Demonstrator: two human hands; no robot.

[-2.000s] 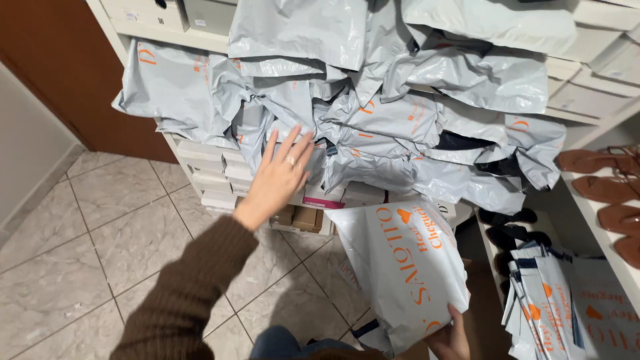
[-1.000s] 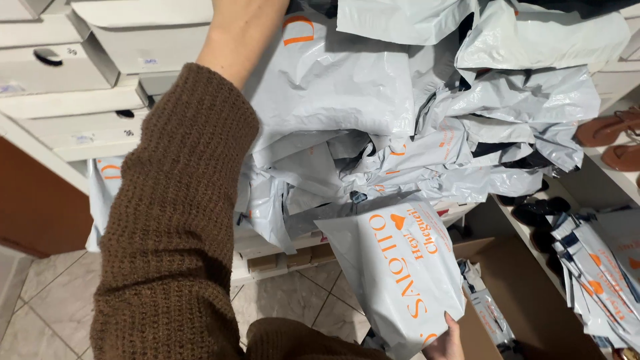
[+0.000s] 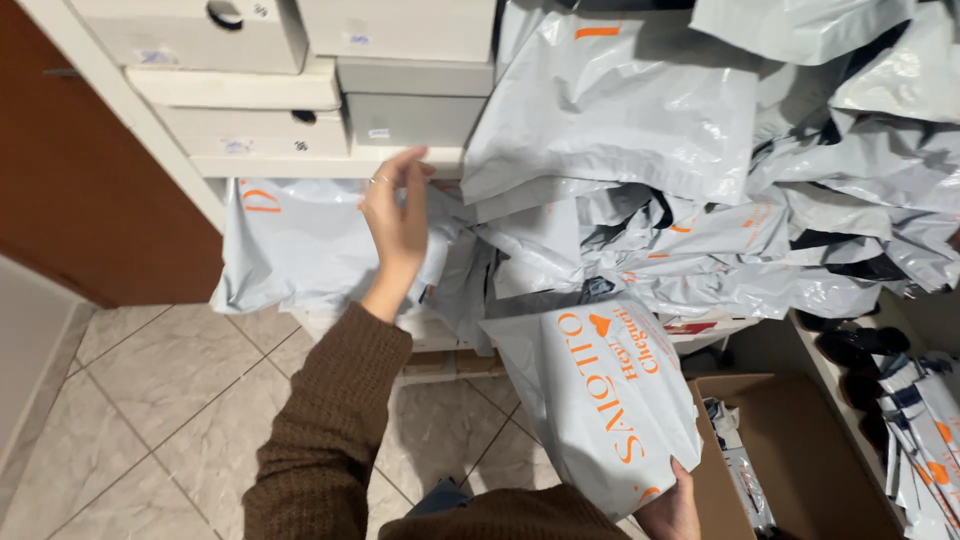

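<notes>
My right hand (image 3: 671,504), low in the head view, grips the lower edge of a grey plastic mailing bag (image 3: 600,397) with orange print. My left hand (image 3: 397,214) holds nothing, its fingers apart. It is raised in front of a white shelf edge (image 3: 315,166) and a grey mailing bag (image 3: 300,247) lying on the shelf below. To its right a large grey bag (image 3: 622,105) hangs over the shelf front, with several crumpled bags (image 3: 720,247) heaped below and beside it.
White shoe boxes (image 3: 247,131) and a grey box (image 3: 416,116) stand on the upper shelves. An open cardboard box (image 3: 802,442) with folded bags in it is at the lower right, beside a shelf with dark shoes (image 3: 862,345). A brown door (image 3: 97,172) stands left.
My left hand was up by the large hanging bag one second ago; it is now lower, by the shelf edge. My right hand still holds the printed bag.
</notes>
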